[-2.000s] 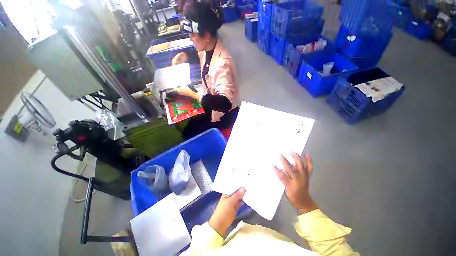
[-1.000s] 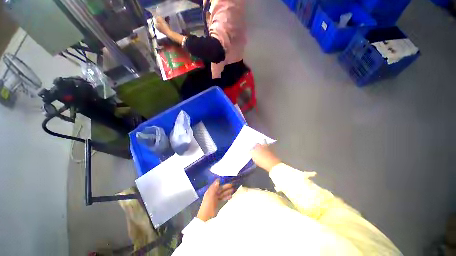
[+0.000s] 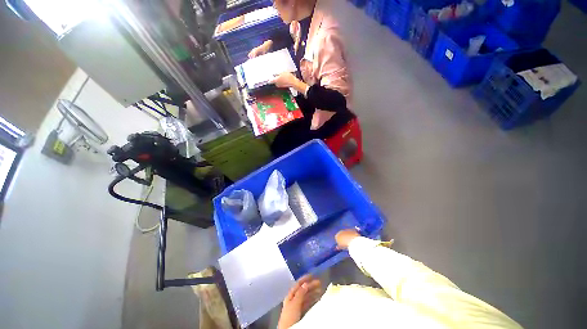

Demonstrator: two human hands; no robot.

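A deep blue crate (image 3: 351,183) stands in front of me. Inside are two cloudy plastic bags (image 3: 273,198), a pale ribbed block (image 3: 301,204) and a dark blue sheet (image 3: 318,245) on the near side. A white paper sheet (image 3: 256,279) lies over the near left corner, with more white paper beside the bags. My right hand (image 3: 347,238) is at the dark blue sheet by the near right corner; its fingertips are unclear. My left hand (image 3: 301,295) is just outside the near wall beside the white sheet, with nothing visible in it.
A seated co-worker (image 3: 331,61) on a red stool (image 3: 347,144) holds white paper above a red-and-green sheet (image 3: 275,110). A dark trolley handle (image 3: 162,247) and green machine (image 3: 238,154) stand left. Blue crates (image 3: 460,58) line the upper right floor.
The white sheet I held is no longer visible. My right hand has moved down into the crate's near right part. The crate appears farther right, and the co-worker has raised the white paper.
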